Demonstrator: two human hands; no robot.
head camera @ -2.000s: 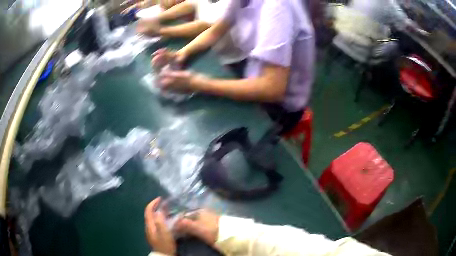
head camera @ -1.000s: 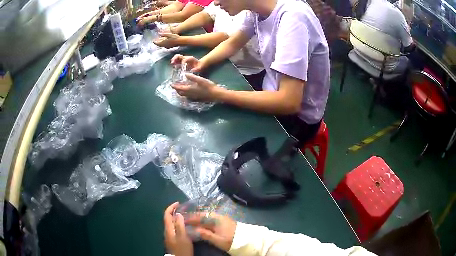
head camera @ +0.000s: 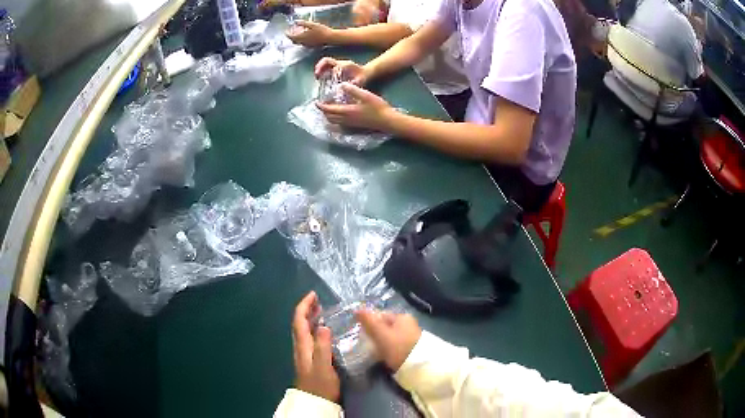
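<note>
My left hand (head camera: 317, 351) and my right hand (head camera: 392, 336) hold a clear cup (head camera: 353, 341) between them at the bottom middle, the left on its left side, the right on its right side. Its lower part is blurred. Just beyond it, a clear poly bag (head camera: 357, 245) lies spread on the table, touching or close to the cup. A clear cup with small brownish and whitish fittings (head camera: 314, 226) lies at the bag's far left. More bagged cups (head camera: 231, 219) run to the left.
A black padded head strap (head camera: 425, 277) lies right of my hands on the dark green table (head camera: 220, 351). Clear bundles (head camera: 139, 163) lie along the pale curved rail (head camera: 61, 155). A person (head camera: 531, 73) across handles a clear piece. A red stool (head camera: 633, 298) stands at right.
The view has shifted, so the table items sit further right and higher. My hands are slightly more apart and the clear cup shows more between them.
</note>
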